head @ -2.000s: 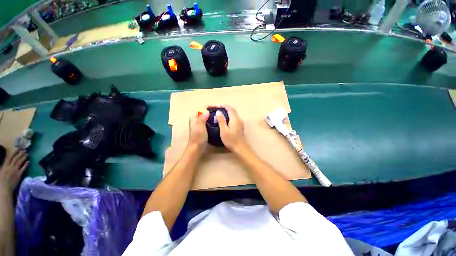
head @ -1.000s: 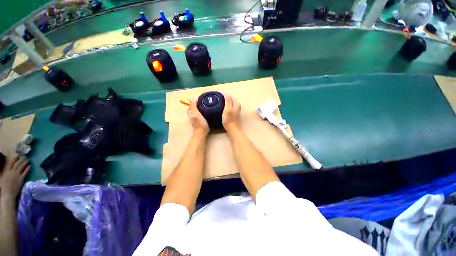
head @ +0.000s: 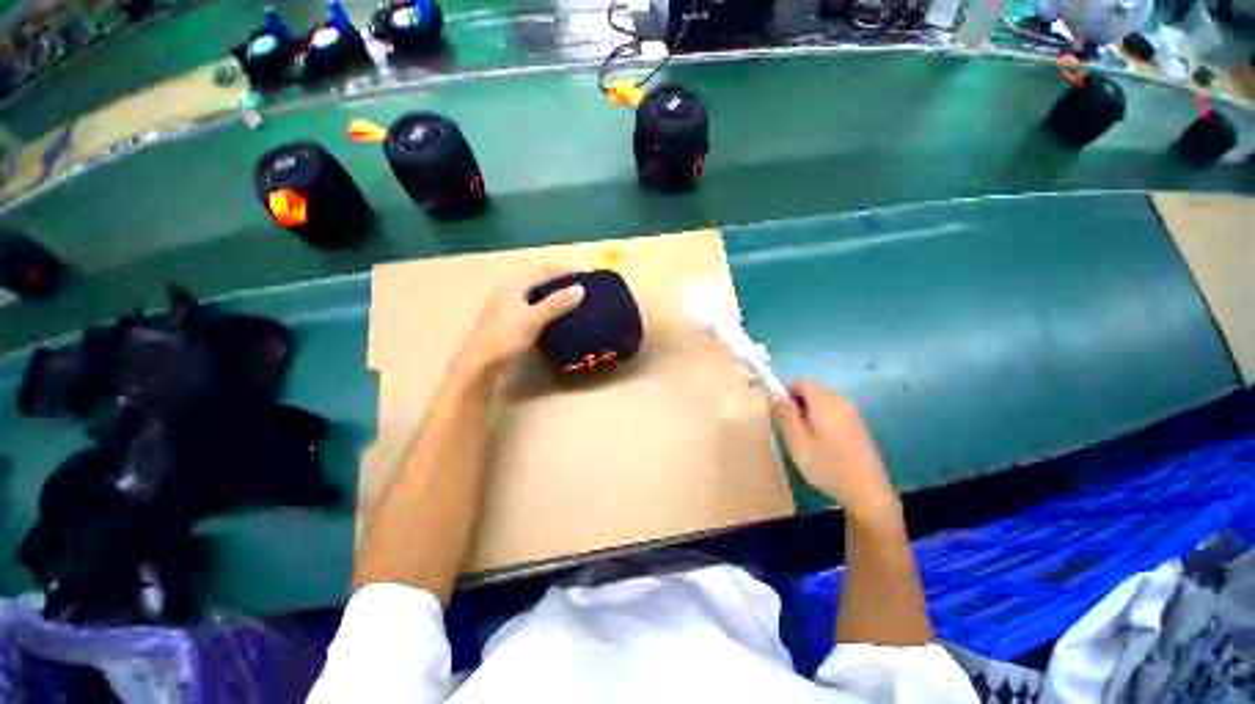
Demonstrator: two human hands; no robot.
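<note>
A black portable speaker (head: 597, 327) rests tilted on the cardboard work mat (head: 606, 481), its orange symbols facing me and its orange strap at the far side. My left hand (head: 526, 325) holds the speaker from its left, with fingers over the upper left. My right hand (head: 830, 437) is closed around the handle of the white-wrapped hammer (head: 745, 355) at the mat's right edge. The hammer's head is bright and blurred over the mat, to the right of the speaker.
Several waiting speakers (head: 672, 138) with orange straps stand beyond the cardboard. A pile of black covers (head: 152, 440) lies left on the green bench. A plastic-lined bin (head: 83, 657) is at lower left. Blue plastic crates (head: 1018, 564) with cloth (head: 1142, 640) are at lower right.
My right hand has left the speaker and taken hold of the hammer's handle. The speaker has been turned and tilted, so its orange symbols now show. The view has shifted to the right.
</note>
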